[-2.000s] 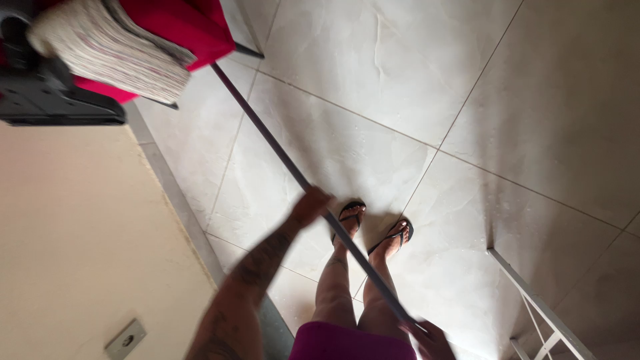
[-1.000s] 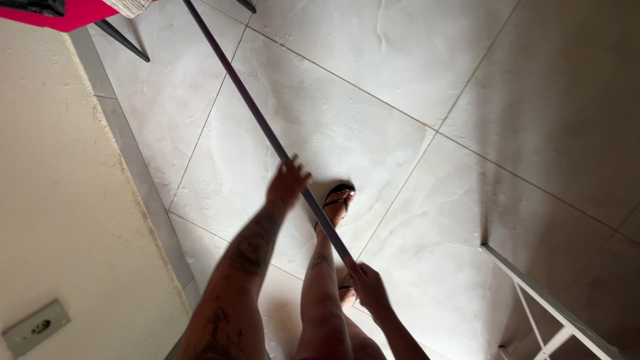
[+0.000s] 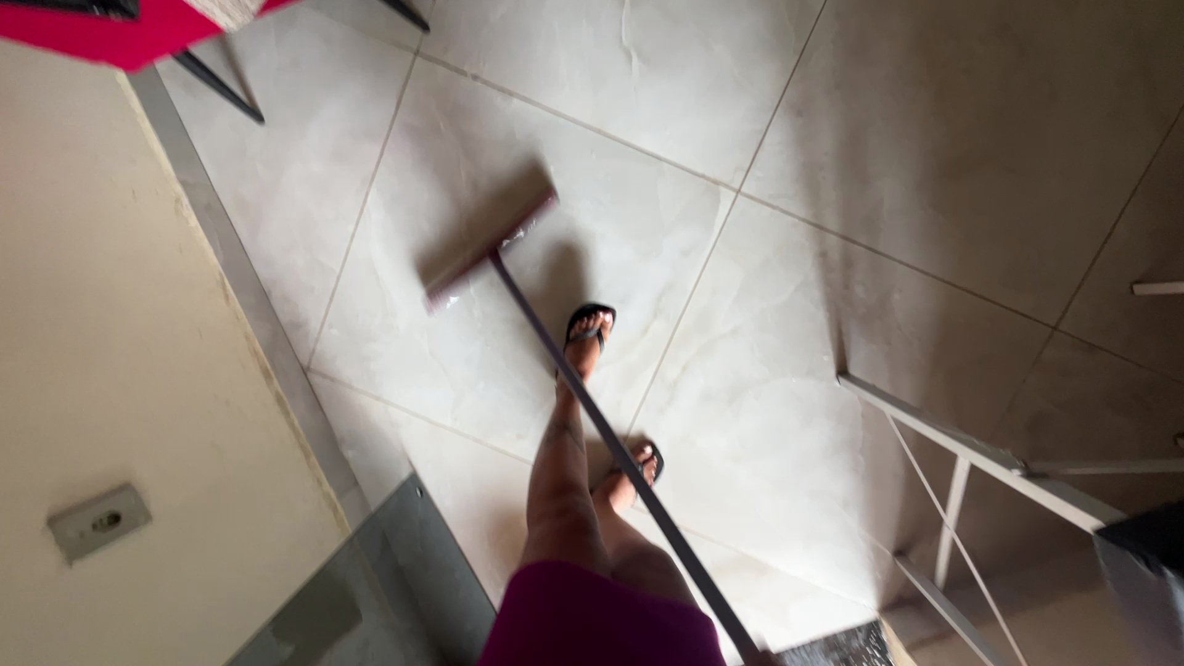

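A long-handled floor squeegee, its wide dark-red head [image 3: 492, 250] blurred, reaches up and left over the pale tiled floor. Its dark handle [image 3: 606, 430] slants down past my feet to the bottom edge. Only a sliver of my right hand [image 3: 764, 658] shows there, around the handle; the rest is cut off by the frame. My left hand is out of view. Small whitish bits show along the head. My feet, in black flip-flops [image 3: 592, 319], stand below and right of the head, one ahead of the other.
A cream wall with a power socket [image 3: 100, 523] runs down the left, with a grey panel [image 3: 407, 555] at its lower end. Red fabric [image 3: 102, 32] and dark metal legs [image 3: 220, 86] are at the upper left. A white metal frame [image 3: 962, 430] stands at the right.
The squeegee head has come into view over the floor as the handle moved down and back. My left hand, on the handle a second ago, has left the view.
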